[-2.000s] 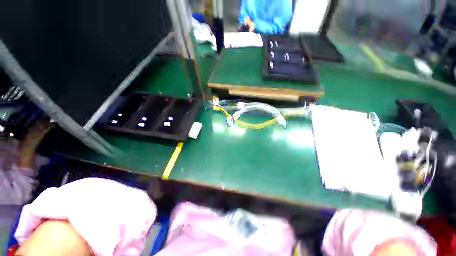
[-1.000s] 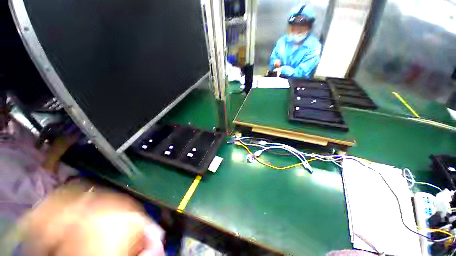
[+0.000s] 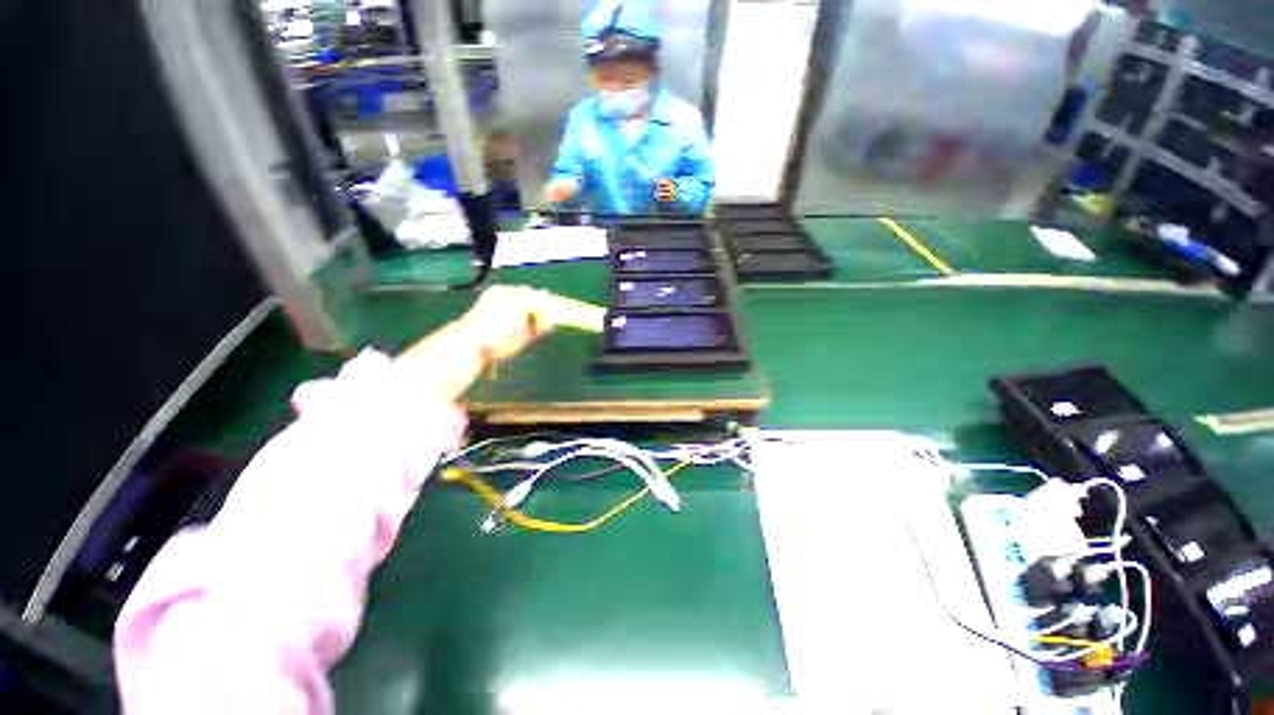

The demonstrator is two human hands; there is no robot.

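My left hand reaches forward over the raised platform from a pink sleeve. It is shut on a small pale card, slightly blurred, whose far end is at the left edge of the phone tray. I cannot tell if card and tray touch. The tray lies on the platform; dark phones with small white labels show in several slots, and the far slot looks dark. My right hand is out of the picture.
White, grey and yellow cables lie before the platform. Paper sheets and a power strip with plugs are at right, beside another phone tray. A coworker in blue is opposite. A dark panel stands at left.
The view has swung right. My left hand, earlier blurred at the lower left, now extends to the platform with a pale card; such a card lay beside the left tray before.
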